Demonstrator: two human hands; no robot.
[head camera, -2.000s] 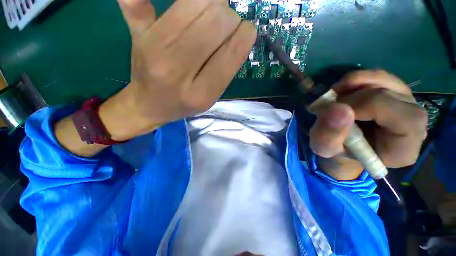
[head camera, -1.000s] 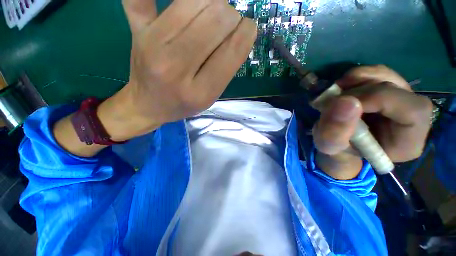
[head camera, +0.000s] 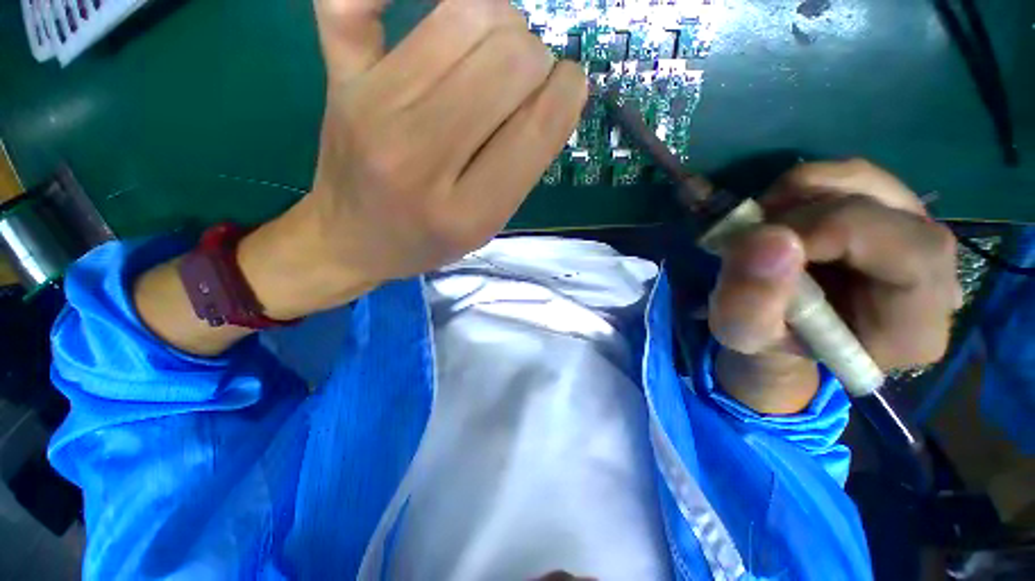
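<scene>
My right hand [head camera: 840, 267] grips the cream taped handle of the soldering iron [head camera: 834, 340]. The iron's dark barrel slants up and left, and its tip is over the green PCB panel [head camera: 645, 114]. My left hand [head camera: 437, 142], with a dark red wristband, is bent over the panel's left side. Its fingertips are hidden or cut off by the top edge, so what they hold cannot be seen. A thin strand, perhaps solder wire [head camera: 255, 182], lies on the mat left of this hand.
A silvery solder spool [head camera: 34, 244] is at the left mat edge. White sheets or trays [head camera: 85, 25] lie at the top left. A black cable or strip [head camera: 978, 74] lies at the top right. More boards [head camera: 978, 263] show beyond the mat edge at right.
My left hand has shifted slightly right. The iron and my right hand have moved slightly left, the tip a little up and left over the panel. The white sheets show a little more.
</scene>
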